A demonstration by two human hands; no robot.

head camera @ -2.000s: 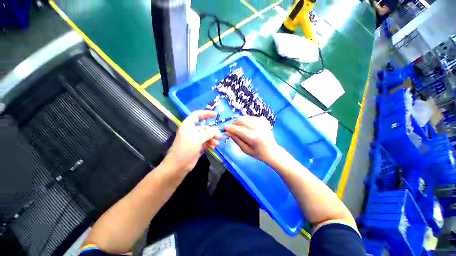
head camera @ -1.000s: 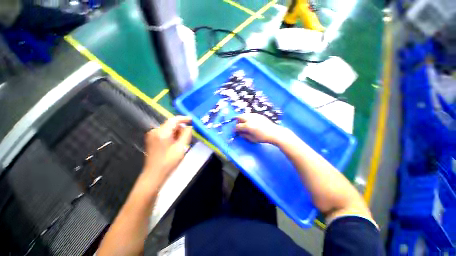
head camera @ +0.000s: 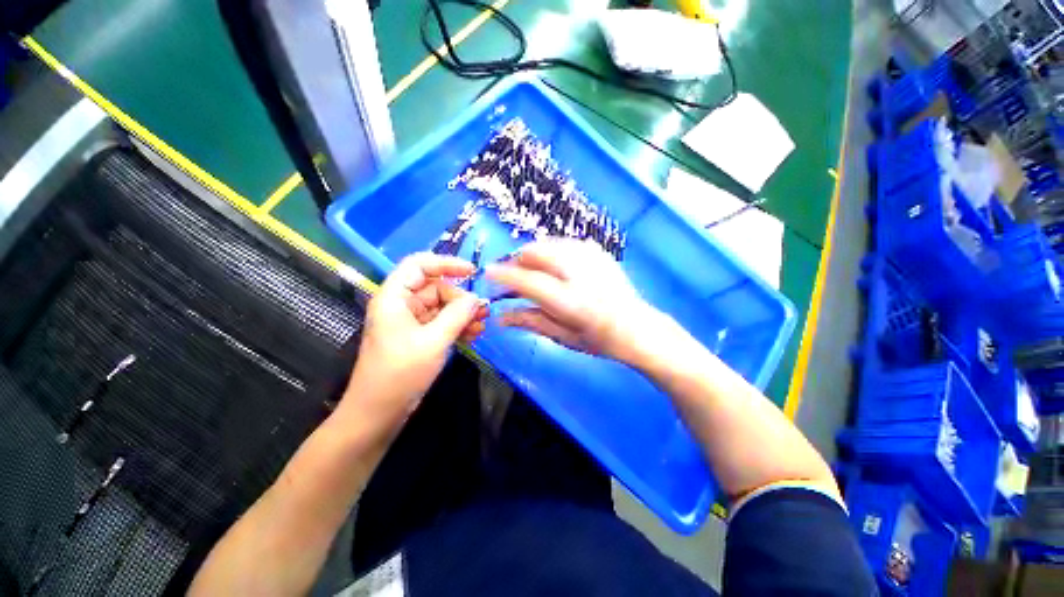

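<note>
A blue tray (head camera: 607, 420) lies in front of me with a heap of small black-and-white parts (head camera: 543, 192) at its far end. A few parts lie apart at the heap's left. My left hand (head camera: 422, 321) is over the tray's left rim, thumb and fingertips pinched on a small dark part (head camera: 478, 301). My right hand (head camera: 572, 297) is just right of it over the tray, its fingers spread and slightly curled beside that part. Whether the right fingertips touch the part is too blurred to tell.
A black mesh conveyor (head camera: 198, 338) at left carries several thin parts (head camera: 103, 397). An upright post (head camera: 333, 93) stands beyond the tray's left corner. A black cord (head camera: 560, 68), a white pad (head camera: 663, 44) and white sheets (head camera: 741, 140) lie beyond it. Blue bins (head camera: 933, 245) are stacked at right.
My left hand has come from the conveyor side back to my right hand at the tray. The right fingers have spread and lifted from near the parts. The view has shifted.
</note>
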